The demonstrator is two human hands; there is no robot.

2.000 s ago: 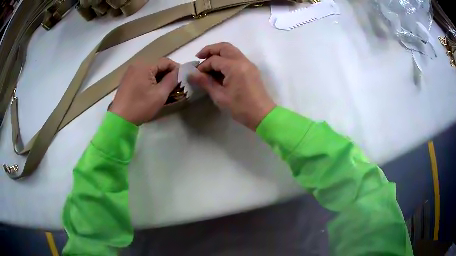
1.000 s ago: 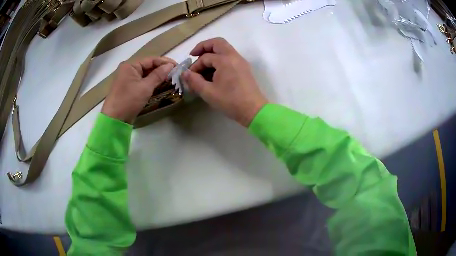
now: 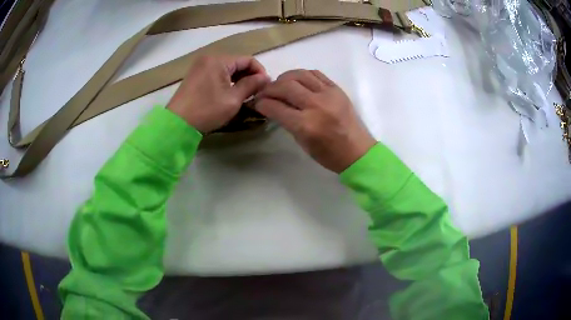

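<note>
My left hand (image 3: 216, 94) and my right hand (image 3: 316, 115) meet at the fingertips over a folded strap bundle (image 3: 236, 132). The bundle is tan webbing with dark and gold parts between its layers, mostly hidden by my left hand. A small bit of white tag (image 3: 251, 99) shows between my fingertips; the rest of it is hidden. My left hand holds the bundle and pinches at the tag. My right thumb and fingers pinch at the tag from the right.
A long tan strap (image 3: 144, 78) lies in a loop behind and left, with a gold hook at its far right end. White paper tags (image 3: 410, 50) lie beside it. Crumpled clear plastic (image 3: 519, 59) and gold hardware (image 3: 561, 122) lie at the right. More straps (image 3: 19, 28) are at the upper left.
My head view has shifted, so the table things sit differently in the picture. My fingertips have closed together over the tag, which showed more before and is now mostly covered.
</note>
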